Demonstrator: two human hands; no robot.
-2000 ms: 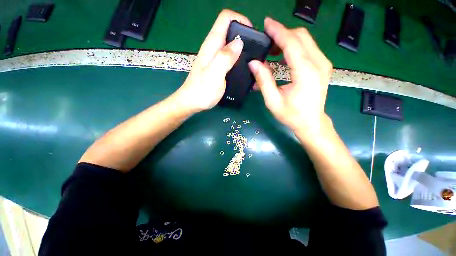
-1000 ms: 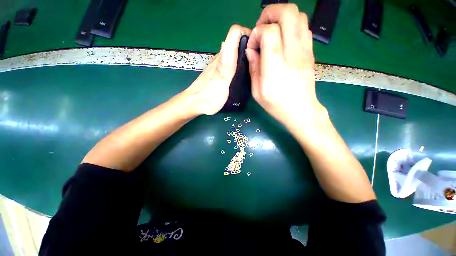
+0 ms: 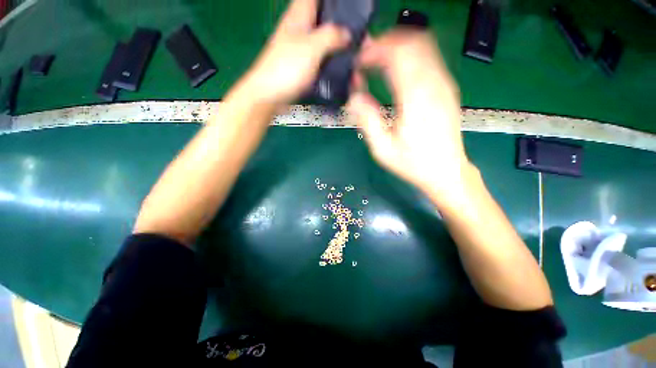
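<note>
My left hand [image 3: 291, 61] holds a black housing [image 3: 336, 68] by its left side, above the pale rail and the belt. The housing is blurred and its top end is cut off by the upper edge. My right hand [image 3: 413, 108] is just right of the housing, blurred, with its fingers apart. Its fingertips are close to the housing, and I cannot tell if they touch it or hold a ring. The small pale gold rings [image 3: 339, 233] lie in a loose elongated pile on the green worktop below my hands, with strays around it.
Black housings lie scattered on the green belt [image 3: 237, 72] beyond the speckled rail [image 3: 165, 113]. One set-aside housing [image 3: 550, 156] lies at right on the worktop. A crumpled white bag [image 3: 586, 251] and a pale packet [image 3: 633, 284] lie at far right.
My left hand has moved the housing up and away, and its flat face shows again. My right hand has opened from its pinch at the housing's edge. Another housing shows on the belt at left.
</note>
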